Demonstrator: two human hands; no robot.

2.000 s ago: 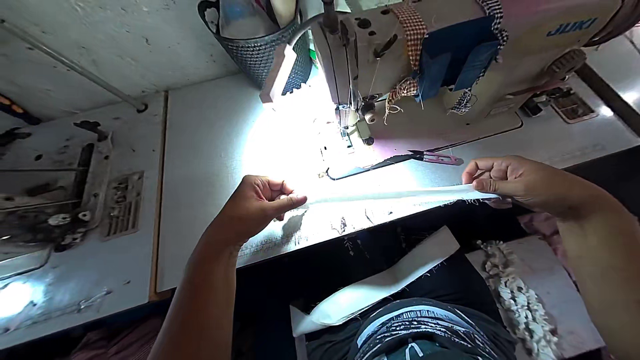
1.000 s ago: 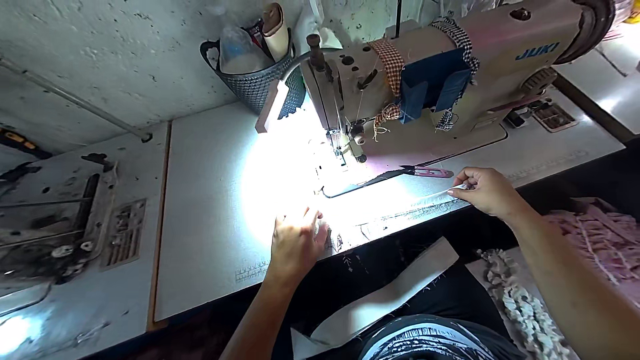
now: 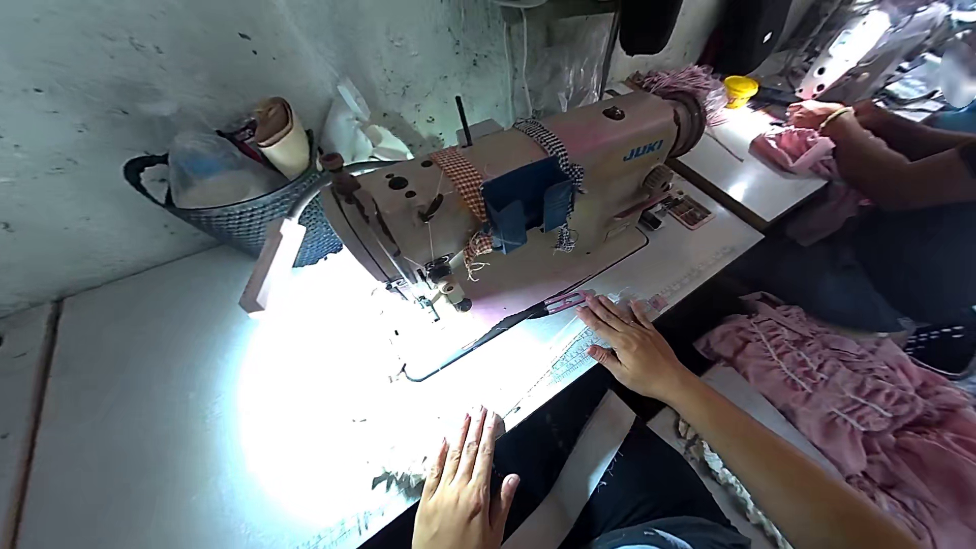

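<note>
My left hand (image 3: 467, 488) rests at the table's front edge with its fingers extended and nothing gripped. Beside it lies a small frayed fabric scrap (image 3: 400, 479). My right hand (image 3: 629, 347) is spread flat near the front edge, its fingertips by the pink handle of a tool (image 3: 566, 302) whose dark end reaches toward the needle area. Behind both hands stands a JUKI sewing machine (image 3: 564, 183), with a blue pocket (image 3: 528, 200) tied on by checked cloth strips. A white fabric strip (image 3: 587, 457) lies across my dark-clothed lap. Glare hides part of the tabletop.
A lamp (image 3: 273, 263) lights the table (image 3: 152, 404). At the back left sits a woven basket (image 3: 252, 221) holding a plastic bag and a roll. Pink ruffled fabric (image 3: 862, 404) lies at the right. A co-worker's hands (image 3: 820, 118) hold pink cloth near a yellow container (image 3: 740, 90).
Two seconds ago both hands stretched a white strip between them; now both lie flat on the table edge with no strip held. The view has swung to the right, bringing the co-worker into sight.
</note>
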